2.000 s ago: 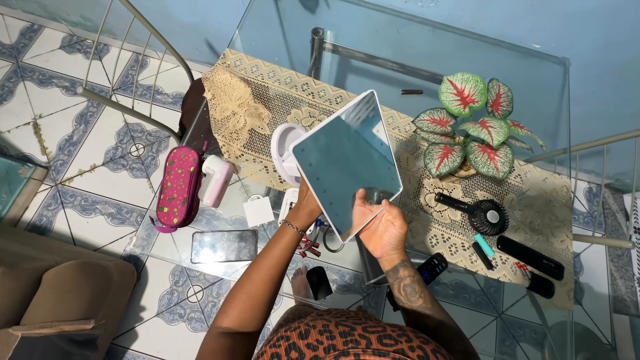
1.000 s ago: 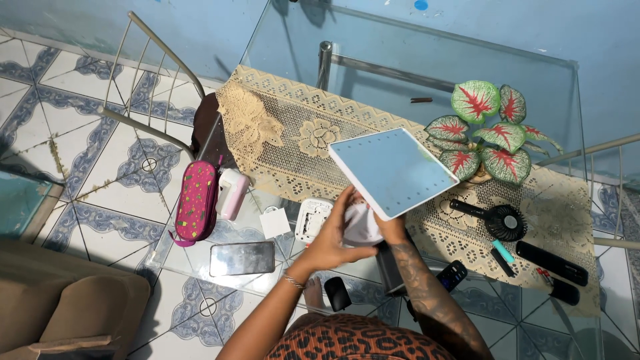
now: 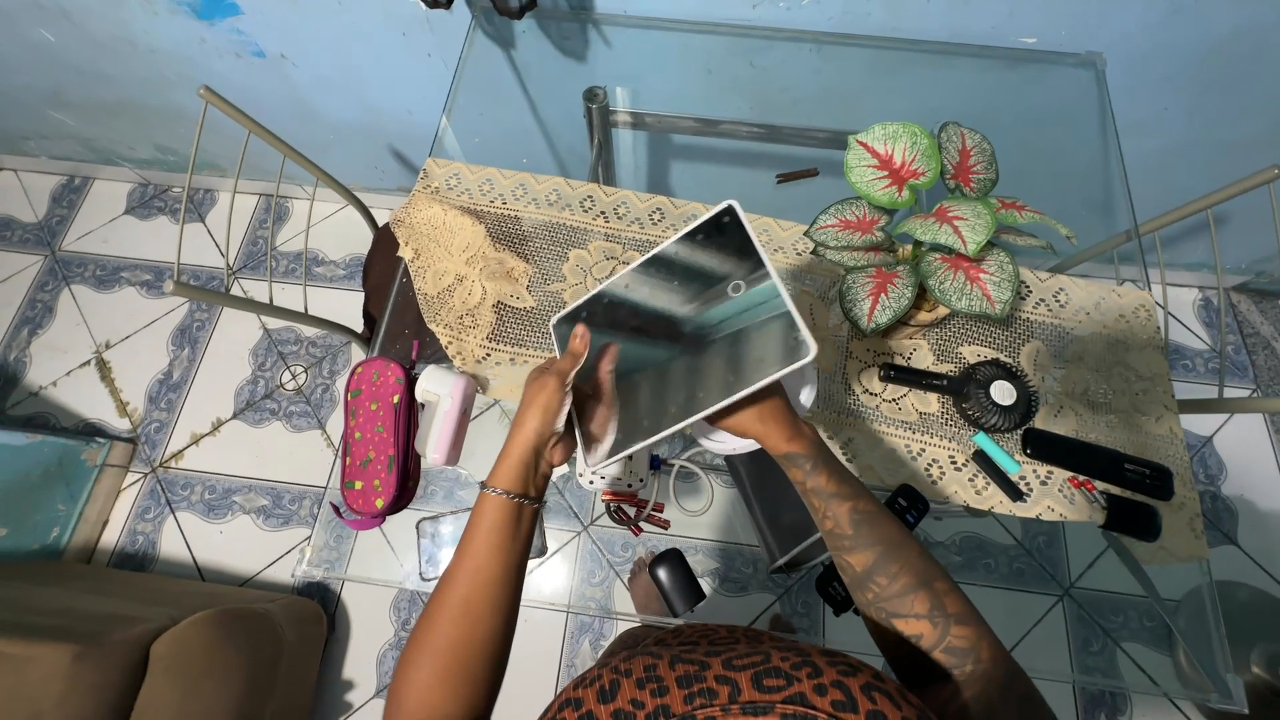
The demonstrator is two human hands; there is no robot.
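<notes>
A flat white-framed panel with a dark, glossy, reflective face is held tilted above the glass table. My left hand grips its left edge, thumb over the face. My right hand is at its lower right edge, the fingers hidden behind it. Partly behind the panel, near my right hand, shows a round white base. Beneath its lower corner are a white box-like item, a pale cable and several red and dark small pieces. Whether the base is joined to the panel, I cannot tell.
On the left lie a pink patterned zip case, a pink-and-white device and a smartphone. A potted caladium, a black handheld fan and a black case are on the lace runner. A black rounded object sits near the front.
The panel has turned from showing a pale blue reflection to a dark one and is tilted differently. My left hand has moved from below it to its left edge.
</notes>
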